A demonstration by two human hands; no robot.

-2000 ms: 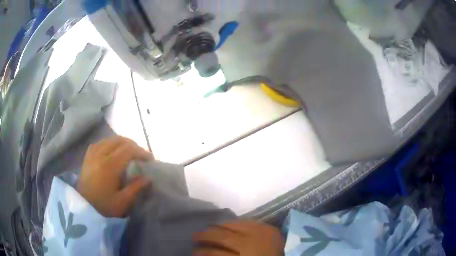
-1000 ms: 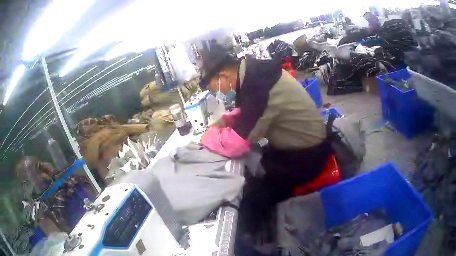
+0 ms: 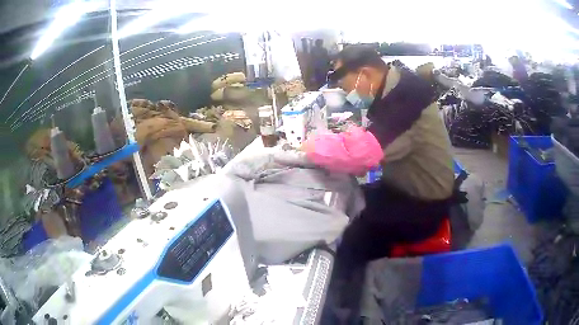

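Neither of my hands is in the picture. The white sewing machine [image 3: 136, 260] with a blue stripe lies nearest in front, at the lower left, seen from above. Its dark control panel [image 3: 195, 241] faces right. Grey fabric [image 3: 286, 206] is spread over the table beyond the machine and reaches its right side. White slips [image 3: 276, 295] lie at the table's front part beside the machine. The ruler tape [image 3: 315, 285] runs along the table edge.
A masked person [image 3: 412, 139] with pink sleeves sits at another white machine [image 3: 301, 117] ahead. A blue bin [image 3: 479, 279] with dark pieces stands on the floor at the lower right, another blue bin [image 3: 536, 178] behind. Thread cones [image 3: 61, 152] and a white pole [image 3: 120, 95] stand left.
Two seconds ago both hands were on grey cloth below the needle area; then the view swung up, and the hands left the picture. Since one second ago, the scene has shifted right in the frame.
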